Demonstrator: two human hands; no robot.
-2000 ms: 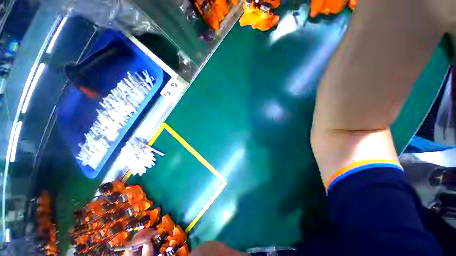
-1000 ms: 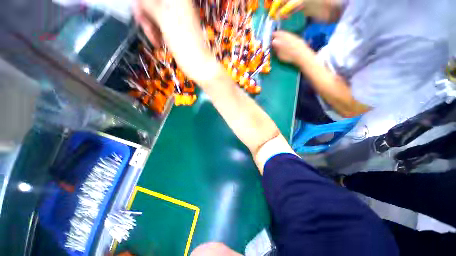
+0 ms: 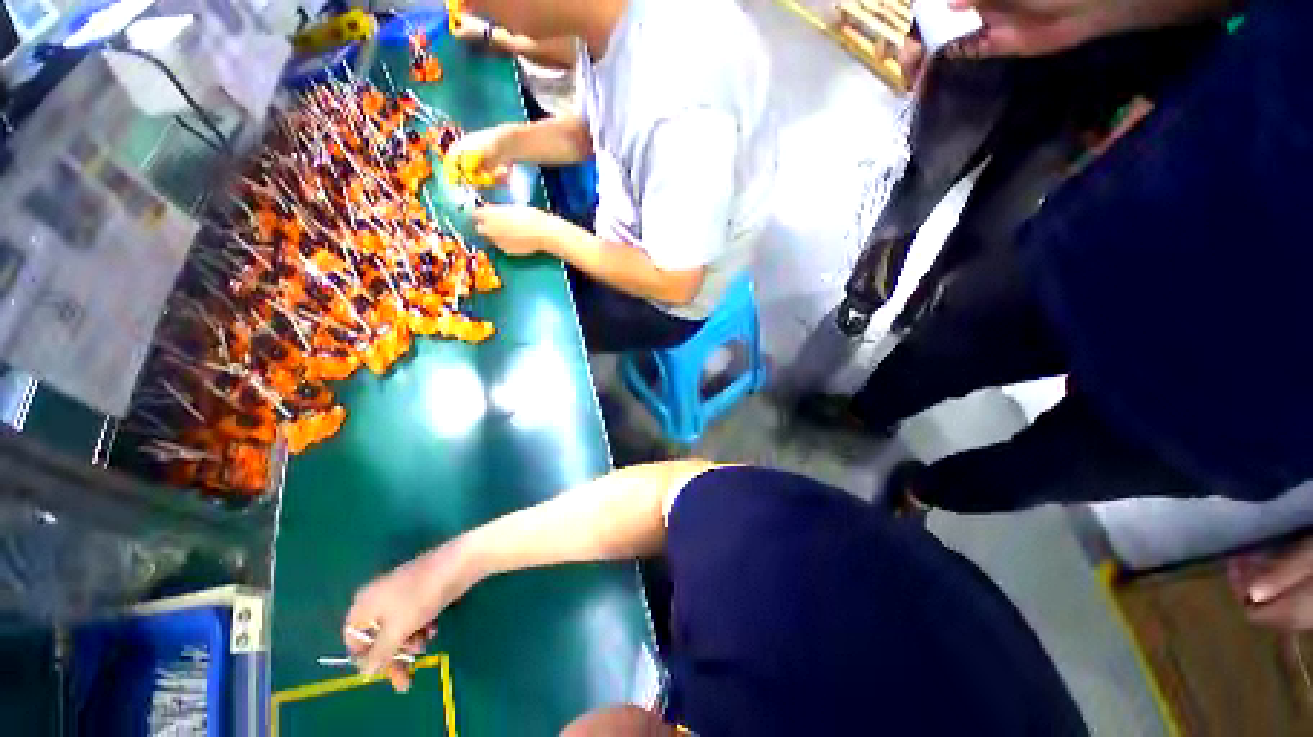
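My right hand (image 3: 389, 626) is over the green bench (image 3: 432, 547), by the corner of the yellow tape. Its fingers are closed on thin white sticks (image 3: 339, 661); how many, I cannot tell. A bit of bare skin, seemingly my left arm, shows at the bottom edge; my left hand is out of the picture. A big heap of orange and black figures (image 3: 360, 303) with white sticks standing out lies further along the bench. A blue tray (image 3: 223, 677) with white sticks (image 3: 180, 691) is at the bottom left, cut off by the edge.
A seated person in a light grey shirt (image 3: 691, 159) handles an orange piece beyond the heap, by a blue stool (image 3: 698, 367). A person in dark clothes (image 3: 1181, 274) stands on the right. Clear plastic (image 3: 130, 533) and a metal frame edge the bench on the left.
The view has swung towards the heap. My right hand has come back from the heap to the yellow tape, and white sticks now show in it. My left hand has left the picture.
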